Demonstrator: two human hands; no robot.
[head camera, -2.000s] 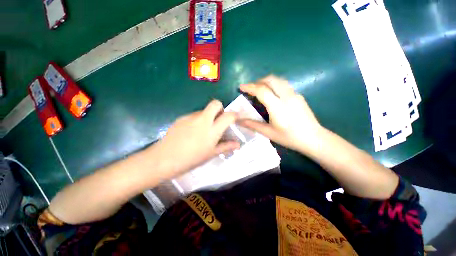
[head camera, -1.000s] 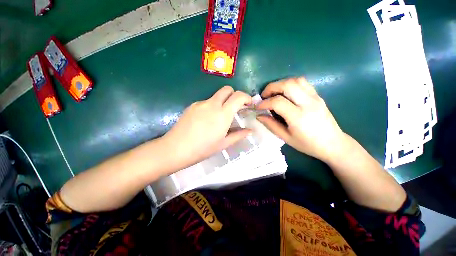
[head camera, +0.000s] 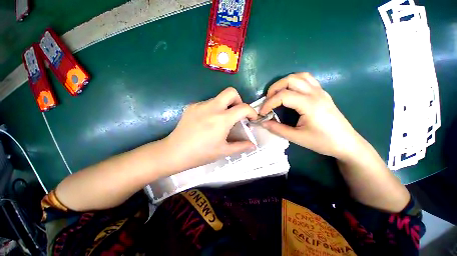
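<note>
A stack of white label strips (head camera: 260, 161) with greyish rectangles lies slantwise in front of my body. My left hand (head camera: 208, 125) is on the top strip, its thumb low on the strip and its index fingertip near the strip's far right end. My right hand (head camera: 313, 117) pinches a small grey adhesive label (head camera: 264, 119) between thumb and fingers there. The label looks bent up; whether it is fully off the strip is hidden by the fingers. A red unit (head camera: 225, 36) lies beyond my hands, its orange end with a pale round spot towards me.
Two red units (head camera: 65, 62) with orange ends lie at the upper left, near a pale rail (head camera: 125, 25). Part of another unit (head camera: 22, 10) shows beyond the rail. White waste strips (head camera: 413, 90) are piled at the far right. Cables run at the left edge.
My hands have closed in on the strip's far end, and the grey label now shows bent between the right fingertips. The view has shifted slightly, so the units sit higher.
</note>
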